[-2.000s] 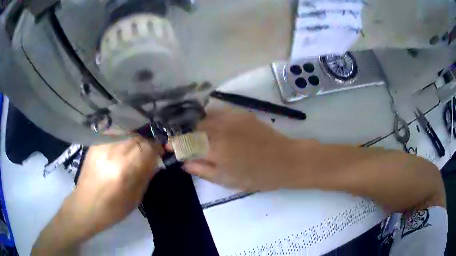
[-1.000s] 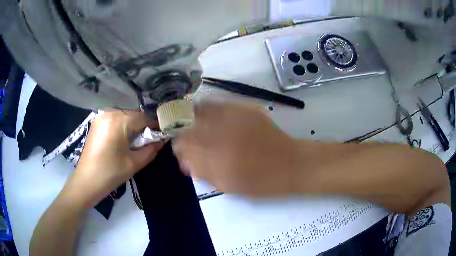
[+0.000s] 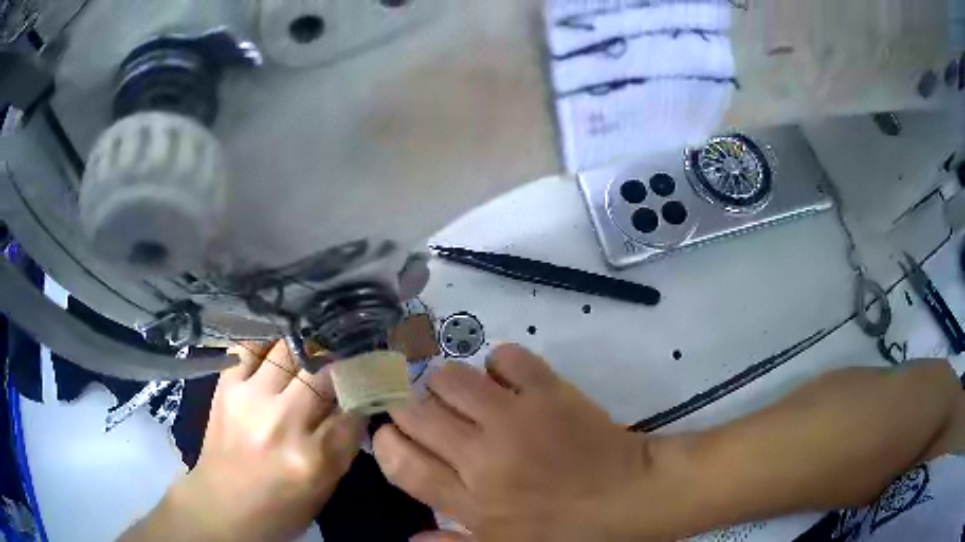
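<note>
My left hand (image 3: 273, 445) is at lower left, its fingertips under the sewing machine head (image 3: 423, 116), beside the small cream ribbed knob (image 3: 370, 383). My right hand (image 3: 508, 439) is just right of that knob, fingers bent. The dark fabric panel (image 3: 372, 503) lies between and below both hands, and their fingers close on it near the knob. The needle area is mostly hidden behind the knob and fingers. The large ribbed tension dial (image 3: 153, 185) is at upper left. A patterned black-and-white piece (image 3: 143, 399) with dark cloth lies left of my left hand.
Black tweezers (image 3: 550, 275) lie on the white table (image 3: 624, 365). A silver phone (image 3: 698, 196) lies behind them. A round metal disc (image 3: 461, 335) is right of the needle area. Silver loop handles (image 3: 872, 302) and dark snips (image 3: 933, 305) are at far right. A white ribbed band (image 3: 640, 79) wraps the machine arm.
The view has shifted, so the machine and table things sit lower. The right hand has moved nearer the front, uncovering the metal disc. The white folded bit by the left fingers is no longer visible.
</note>
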